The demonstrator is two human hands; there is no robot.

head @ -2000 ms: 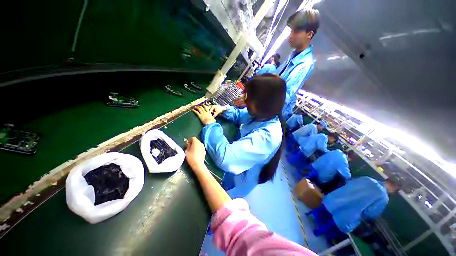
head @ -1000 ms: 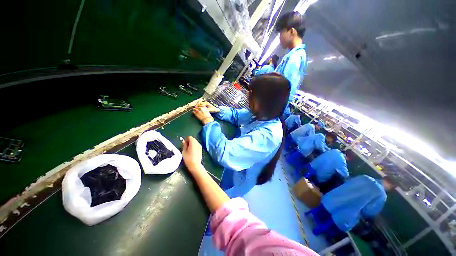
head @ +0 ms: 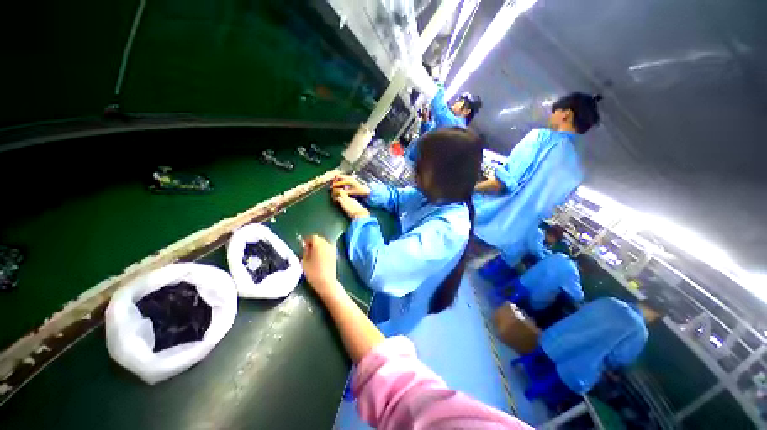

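My right hand (head: 319,262) rests on the dark green bench with its fingers curled, beside the smaller white bag (head: 236,273). A tiny pale speck shows at its fingertips, but I cannot tell if it is held. The smaller bag holds black parts (head: 271,262) with a pale piece among them. The larger white bag (head: 126,336) stands to its left, open, with black parts (head: 177,317) inside. My left hand is out of view.
Several phone units (head: 179,181) lie spaced on the green belt (head: 101,222) beyond a strip of peeling tape (head: 202,240). A seated person in blue (head: 412,243) works just right of my hand. Another person (head: 538,180) stands behind them.
The phone units have shifted left along the belt. The standing person has moved right and turned away. My right hand stays near the same spot, slightly further left.
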